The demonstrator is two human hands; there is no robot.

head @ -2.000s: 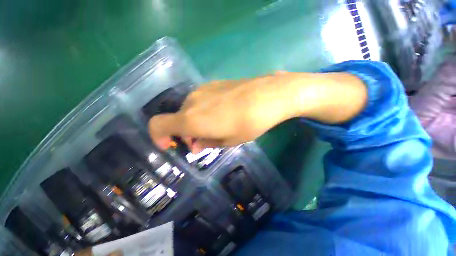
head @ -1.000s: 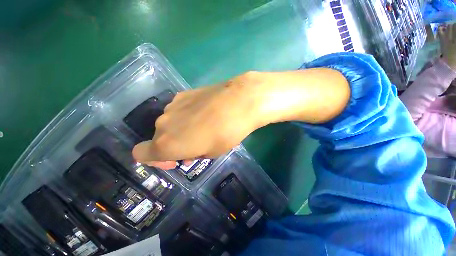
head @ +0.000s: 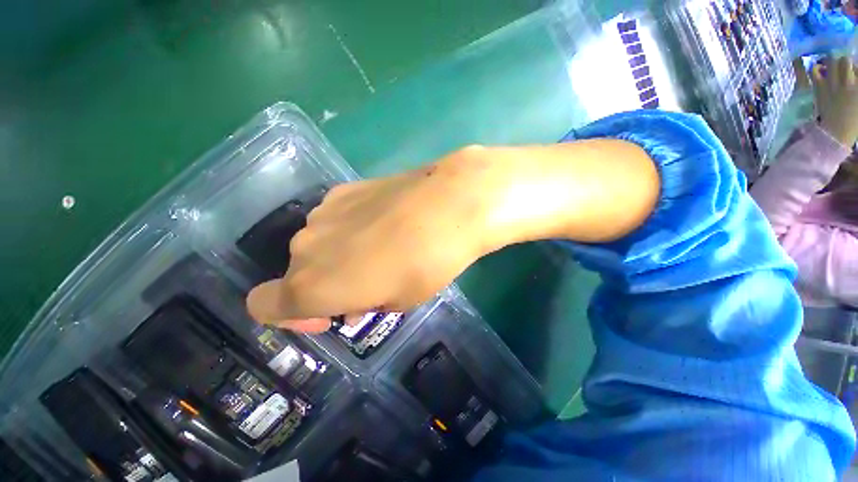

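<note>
My right hand (head: pixel 376 249) is bare and reaches from the right over the clear blister tray (head: pixel 273 122). Its fingers are bent down at the black handheld device (head: pixel 273 231) in the upper right pocket; the hand covers the device's middle, and whether anything is between the fingertips is hidden. A white label (head: pixel 357 325) shows on that device's open lower section. Black devices (head: pixel 169 344) with silver and white parts lie in the neighbouring pockets. The corner of a white sheet (head: pixel 280 473) shows at the bottom edge. My left hand is out of the picture.
The green bench top (head: pixel 169 66) surrounds the tray. At the upper right are a white sheet with a row of dark marks (head: pixel 616 80) and stacked filled trays (head: pixel 729 71). Another person's pink sleeve (head: pixel 800 179) and hand (head: pixel 835 99) show at the right edge.
My right hand has shifted slightly left in the picture and stays over the same device. The white sheet has dropped lower, and the left fingertips seen earlier at the bottom are gone.
</note>
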